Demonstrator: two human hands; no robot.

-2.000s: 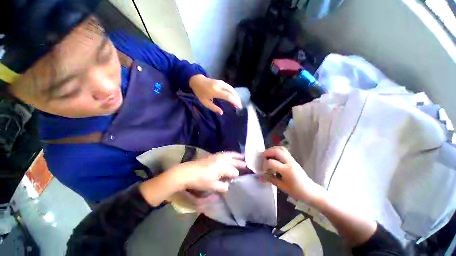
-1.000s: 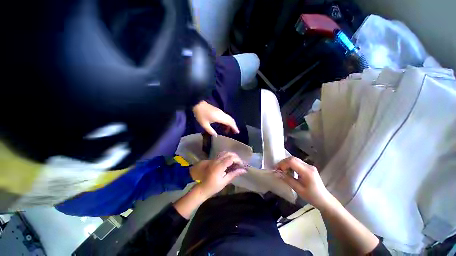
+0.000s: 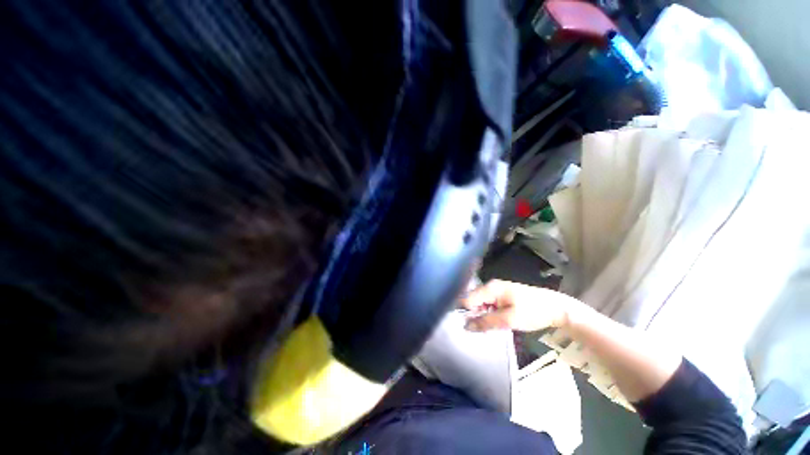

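My right hand (image 3: 520, 307) is at the lower centre, its fingertips together on the upper edge of an off-white cover piece (image 3: 475, 355). The piece hangs down over my dark-clothed lap. Its left and upper parts are hidden behind another person's head and headgear. My left hand is not visible; the head covers the place in front of me on the left.
Another person's head (image 3: 178, 178) with a dark and silver headset (image 3: 444, 240) fills the left and centre, very close. A fanned pile of off-white panels (image 3: 702, 240) stands right. Behind are a red and blue tool (image 3: 577, 22) and a clear plastic bag (image 3: 710, 58).
The other person's head has moved right and down across the view, covering my left hand, the other person's hands and much of the piece. My right hand stays at the piece's edge.
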